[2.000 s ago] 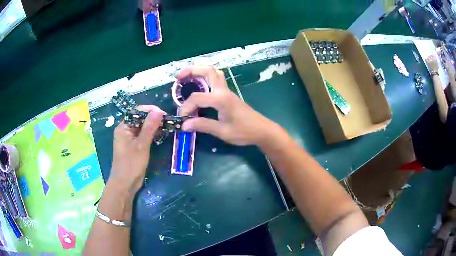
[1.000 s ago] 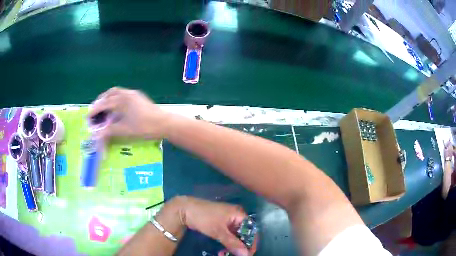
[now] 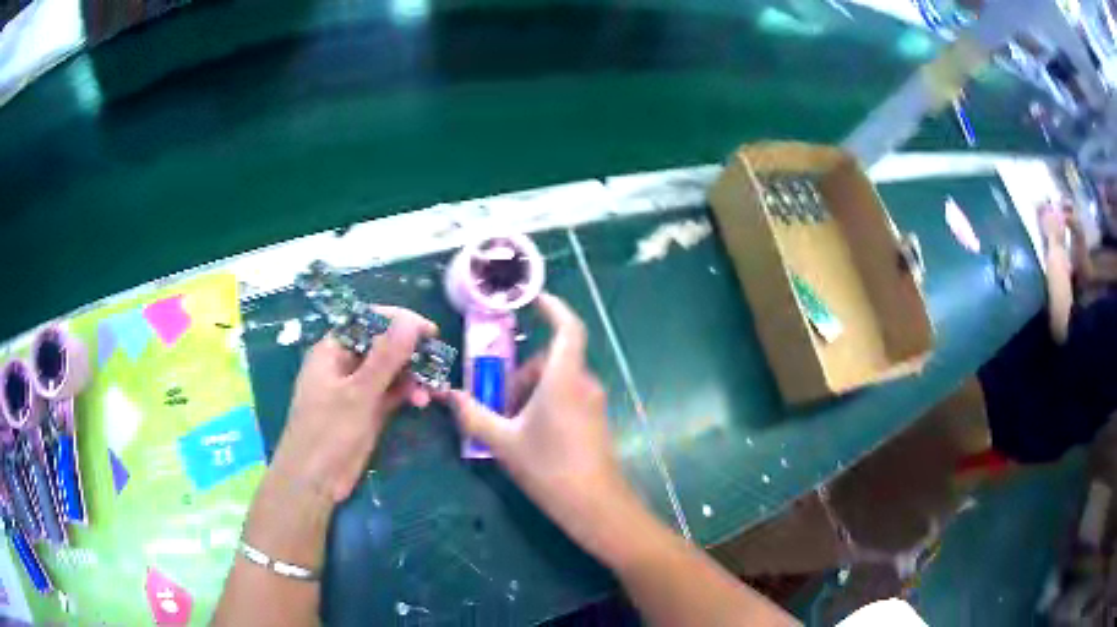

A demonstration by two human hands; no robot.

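Observation:
My left hand (image 3: 349, 386) holds a circuit board strip (image 3: 358, 323) between thumb and fingers; the strip sticks out on both sides of the thumb. A pink handheld fan body (image 3: 488, 321) stands out on the dark bench just right of it, round head away from me, with a blue battery (image 3: 489, 383) in its open handle. My right hand (image 3: 539, 404) is around the lower handle, thumb at its left side and fingers at its right. Whether it grips the fan firmly or only touches it is unclear.
An open cardboard box (image 3: 784, 294) with board strips and a green board piece stands at right. A printed sheet (image 3: 184, 429) at left bears several pink fans (image 3: 54, 367). The green conveyor belt (image 3: 368, 123) lies beyond the pale edge strip. Another person's arm (image 3: 1058, 270) shows far right.
My right hand has come back from the printed sheet to a fan body on the bench in front of me. My left hand has moved up and left with the board strip. The view has shifted.

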